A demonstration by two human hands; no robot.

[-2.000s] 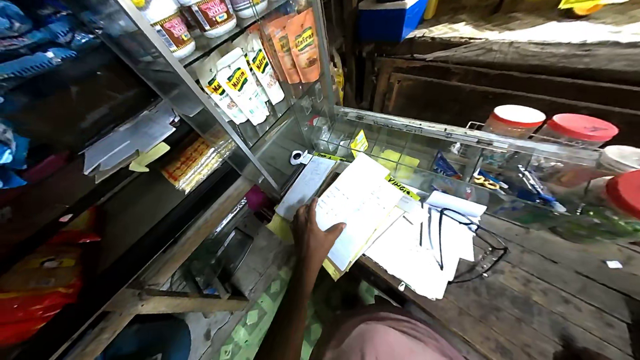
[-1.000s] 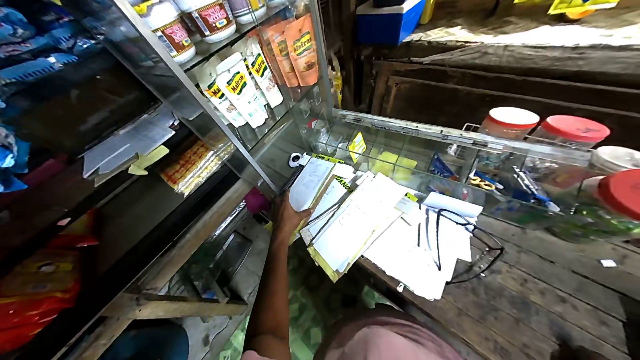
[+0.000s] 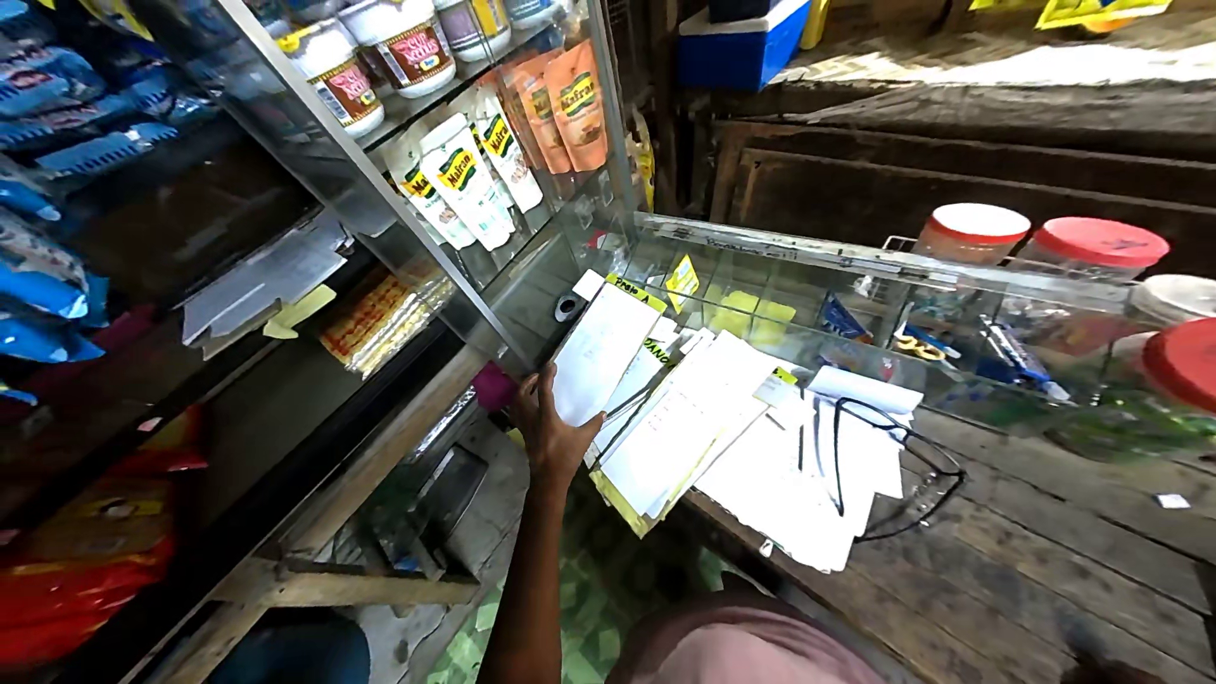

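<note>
My left hand (image 3: 556, 423) holds the lower end of a bundle of white papers (image 3: 604, 351), thumb at its right edge and fingers at its left. The bundle has a yellow label strip at its top and lies at the left end of the counter. Right of it, more labelled papers overlap, then a thicker stack of written sheets (image 3: 670, 423) with yellow backing. Further right, loose white papers (image 3: 793, 475) lie under black-framed eyeglasses (image 3: 841, 456). My right hand is not in view.
A glass case (image 3: 807, 271) with small goods runs behind the papers. Plastic jars with red and white lids (image 3: 1097, 242) stand at right. Glass shelves at left hold jars and white and orange pouches (image 3: 575, 106). The wooden counter (image 3: 1026, 551) has planks at right.
My left hand has moved left, from the thicker stack of written sheets to the bundle at the left end. That stack lies a little lower than two seconds ago, and labelled papers beside it now show.
</note>
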